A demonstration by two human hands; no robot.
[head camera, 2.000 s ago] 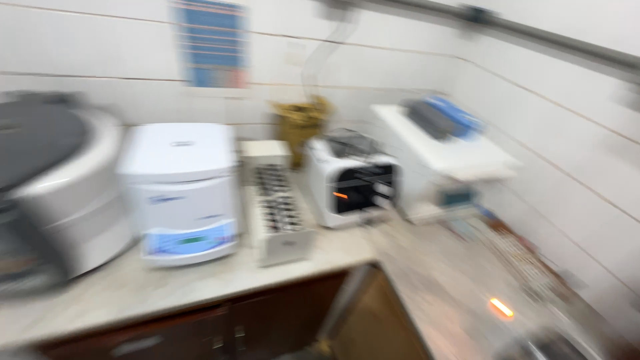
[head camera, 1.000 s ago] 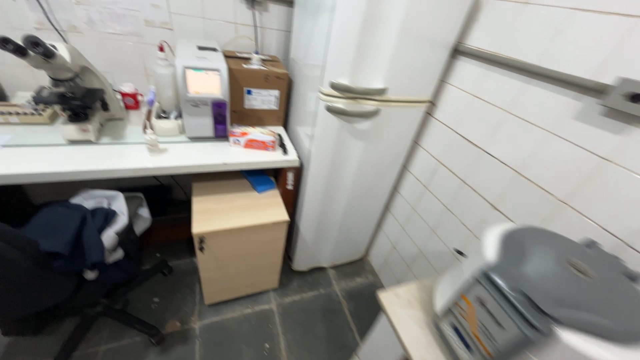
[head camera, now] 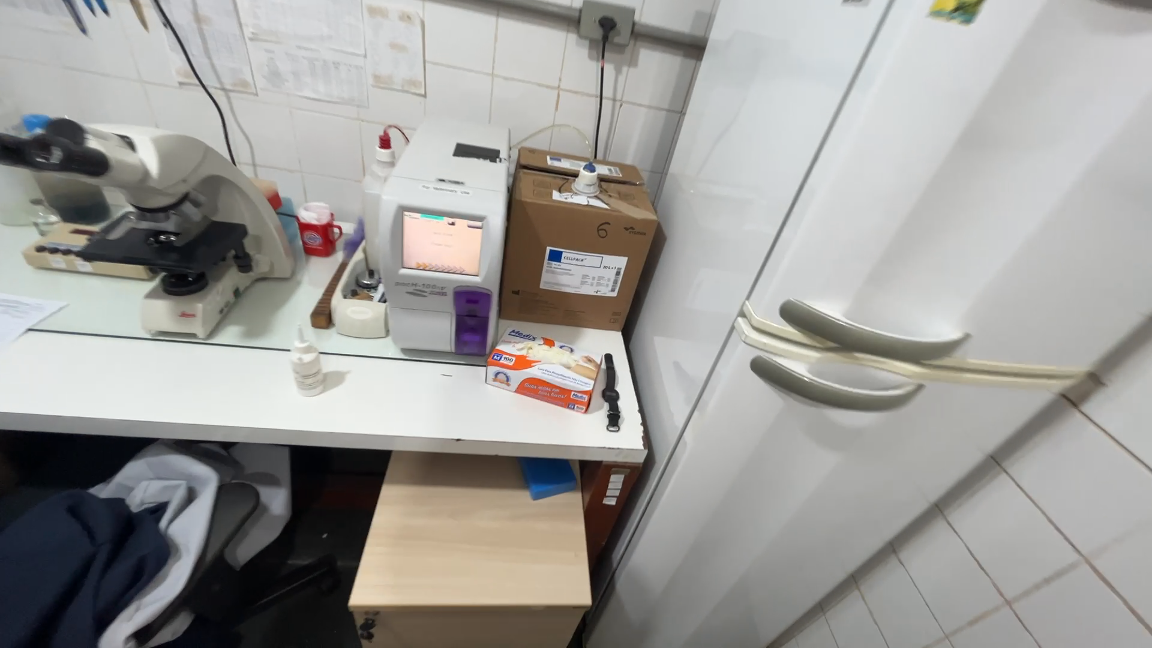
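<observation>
Neither my left hand nor my right hand shows in the head view. On the white bench stand a binocular microscope at the left and a grey-white blood analyzer with a lit screen and a purple front part. A small white dropper bottle is upright near the bench's front edge. An orange and white box of gloves lies before the analyzer, with a black wristwatch beside it. Behind the glove box, a cardboard box has a capped container neck at its top.
A white refrigerator with two grey handles fills the right side, both doors closed. Under the bench are a light wood cabinet and a chair draped with dark blue and pale clothing. A red cup stands beside the microscope.
The view has swung from the counter with a centrifuge and other devices to the microscope bench and refrigerator, now seen closer. No object has plainly moved.
</observation>
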